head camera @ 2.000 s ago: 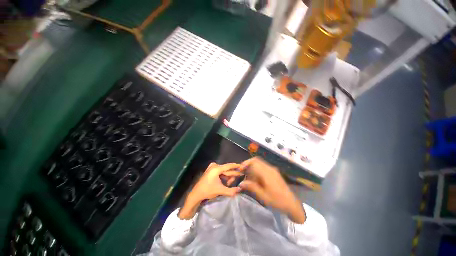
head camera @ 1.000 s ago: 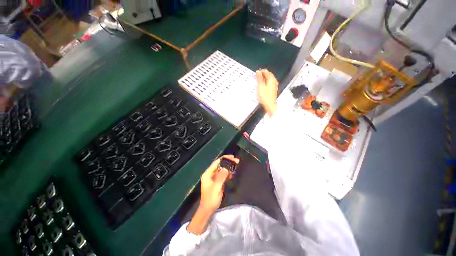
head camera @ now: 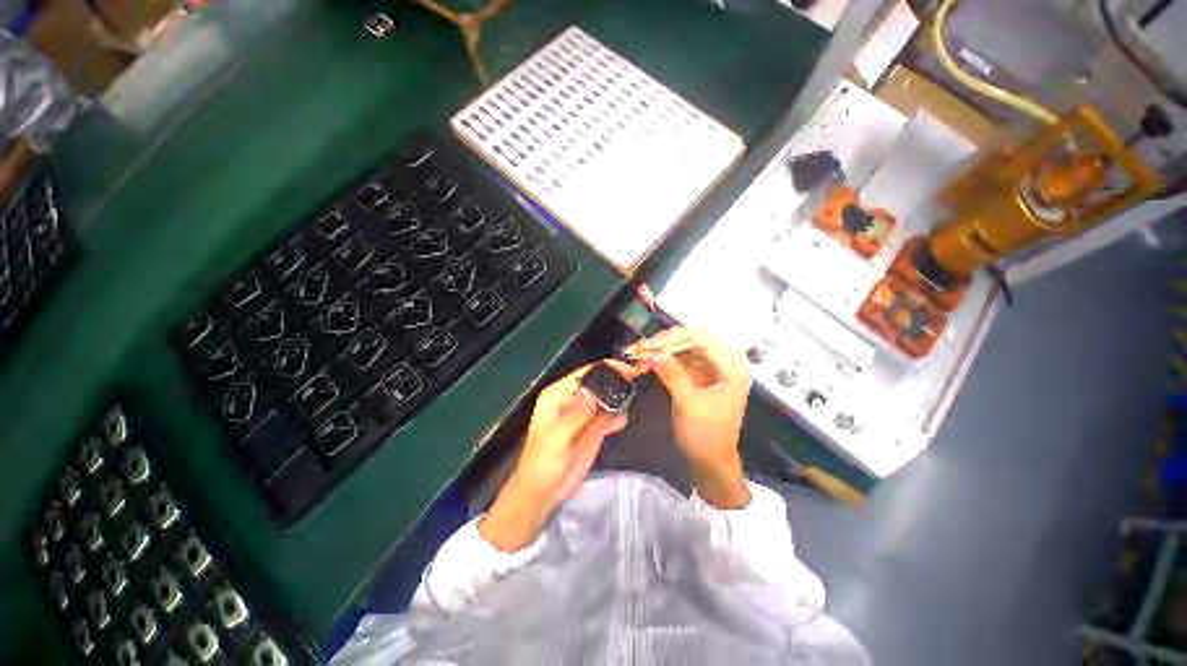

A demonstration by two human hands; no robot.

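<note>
My left hand [head camera: 553,449] holds a small black square watch case [head camera: 608,386] with a shiny rim, face up, between thumb and fingers. My right hand [head camera: 703,397] is just right of the case, its thumb and forefinger pinched together at the case's upper right edge. Whether a tiny part sits between those fingertips is too small to tell. The white parts tray [head camera: 625,243] with rows of small dark slots lies ahead. The black blister tray [head camera: 289,484] of dark outlined frames lies to the left.
A second black tray [head camera: 146,572] holds silvery-centred pieces at lower left. At right stands the press base [head camera: 781,280] with orange-brown fixtures [head camera: 901,316], a dark lump [head camera: 816,169] and a brass-gold cylinder [head camera: 1022,208]. Part of another person's pale sleeve [head camera: 37,89] shows at upper left.
My right hand has come back from the white parts tray to the watch case in my left hand. The left hand has risen slightly. The camera view has shifted.
</note>
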